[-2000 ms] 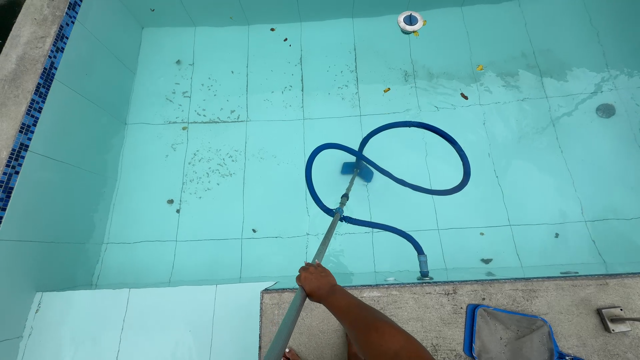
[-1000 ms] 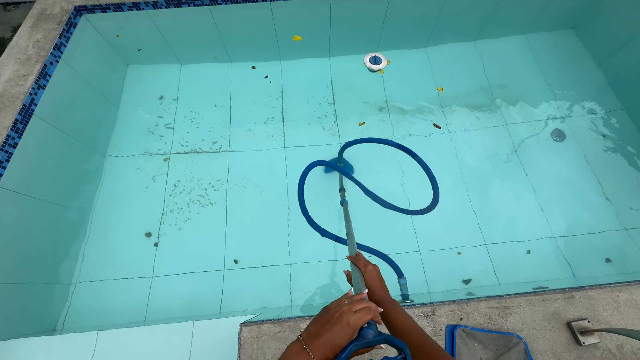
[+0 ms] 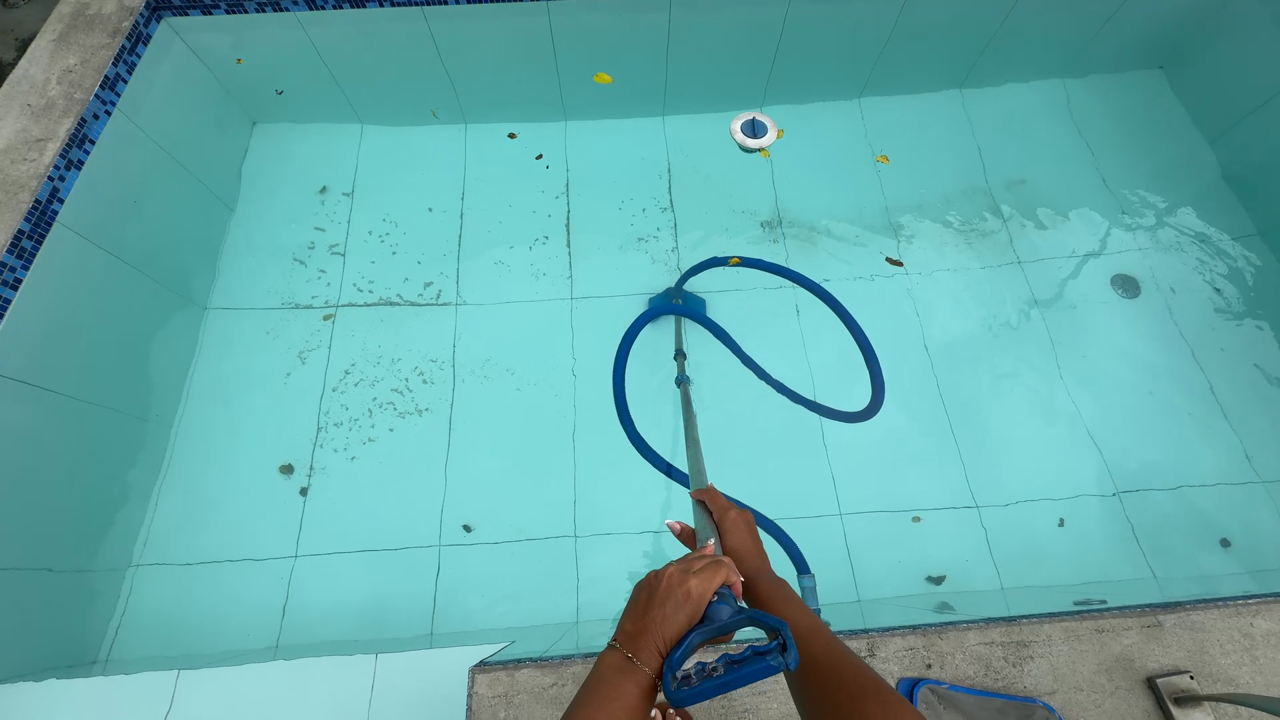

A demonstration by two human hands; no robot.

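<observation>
My left hand (image 3: 685,600), with a thin bracelet at the wrist, grips the grey telescopic pole (image 3: 692,440) just above its blue plastic handle (image 3: 730,660). Slightly farther up the shaft, my right hand (image 3: 732,535) is closed around it. The pole slopes down into the pool water to a blue vacuum head (image 3: 677,302) at its far end. From the head, a blue hose (image 3: 875,370) loops through the water and crosses the pole, then runs to a light blue hose cuff (image 3: 809,590) by the near pool wall.
A concrete deck edge (image 3: 1000,640) borders the near side, with a blue-framed leaf net (image 3: 980,700) and a metal rail base (image 3: 1180,690) on it. A round white and blue float (image 3: 753,131), a floor drain (image 3: 1125,286), scattered leaves and dark debris (image 3: 385,400) show in the pool.
Two seconds ago one hand was seen high on the pole; now both hands grip it near the handle, which has come into view. The pole stands more upright in the view.
</observation>
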